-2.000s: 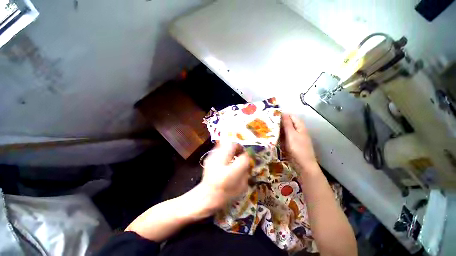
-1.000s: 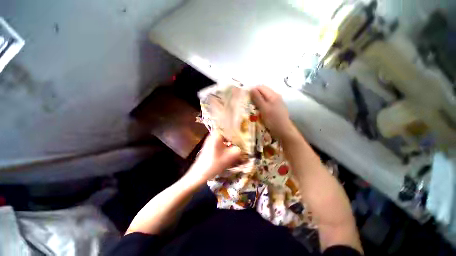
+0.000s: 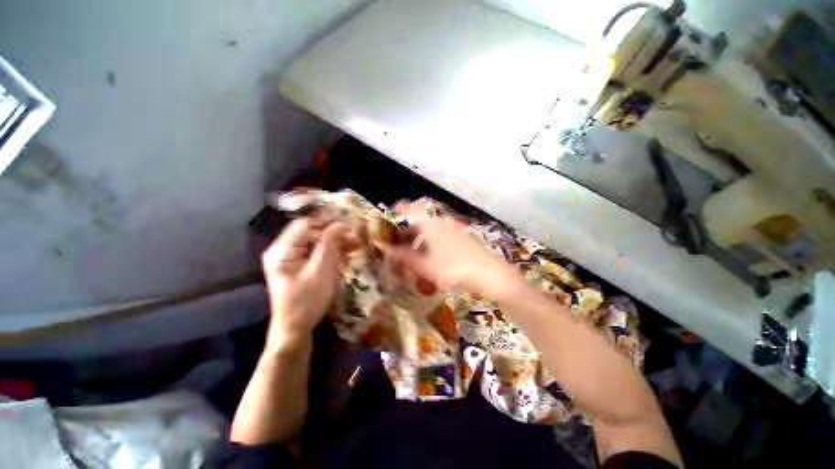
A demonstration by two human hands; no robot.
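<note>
The cream-white printed garment piece with orange, red and navy motifs lies bunched over my lap, below the machine table's edge. My left hand pinches its upper left part with bent fingers. My right hand grips the gathered cloth just to the right, close to my left hand. The cloth between and below the hands is blurred by motion. My fingertips are partly hidden in the folds, and I cannot tell whether they also hold a narrow strip or a tool.
The white machine table runs diagonally beyond my hands. The cream sewing machine stands on it at the right, with dark snips on its bed. A wall fills the left. Silvery-grey material lies at the lower left.
My left hand has moved left and up, and my right hand has come down beside it. The cloth, earlier spread between the hands, is now bunched and its lower part extends further right.
</note>
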